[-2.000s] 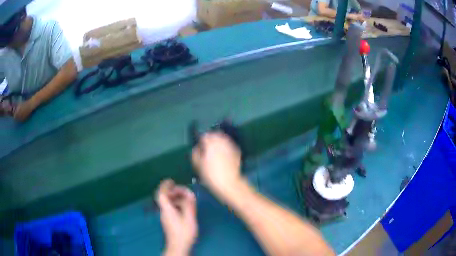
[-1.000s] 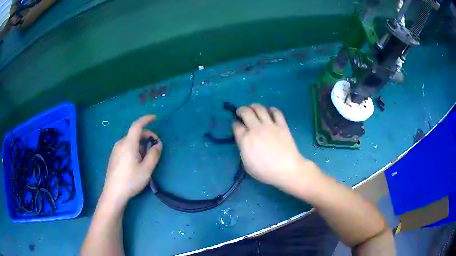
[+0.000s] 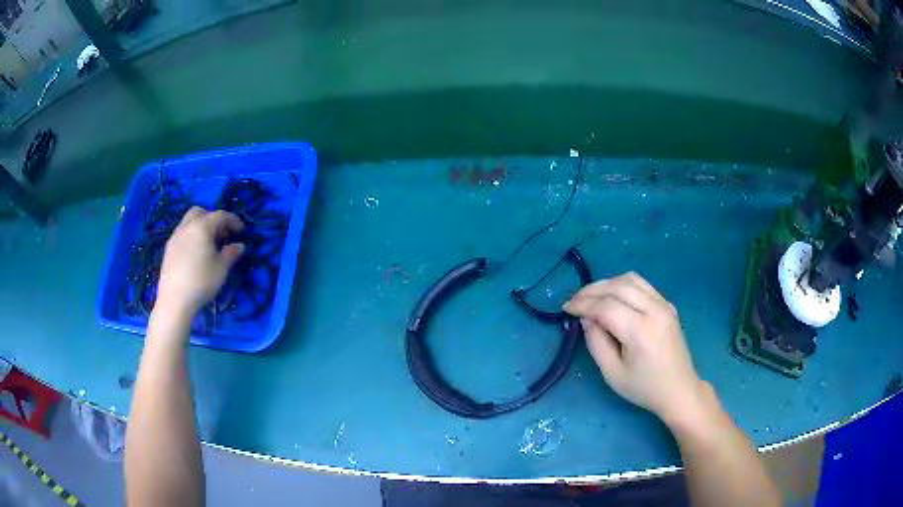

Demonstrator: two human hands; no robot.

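A black headband point(image 3: 475, 404) lies as an open C on the teal bench. A thinner black yoke point(image 3: 540, 315) sits at its right end. My right hand point(image 3: 634, 337) pinches the joint of band and yoke between thumb and fingertips. A thin black wire point(image 3: 554, 220) runs up from near the band to a small white piece point(image 3: 574, 153). My left hand point(image 3: 198, 262) reaches into the blue parts tray point(image 3: 305, 198) among tangled black curved parts point(image 3: 259, 238); its fingertips are partly hidden, so I cannot tell if it holds one.
The hand press point(image 3: 861, 238) with its white pad point(image 3: 807, 285) and green base stands at the right. The bench's pale edge point(image 3: 396, 475) curves along the front. A raised green strip point(image 3: 446, 119) runs behind. A large blue bin point(image 3: 863, 460) is at the lower right.
My left hand has let go of the headband's left end and moved left into the tray. My right hand stays at the band's right end. The view has shifted left.
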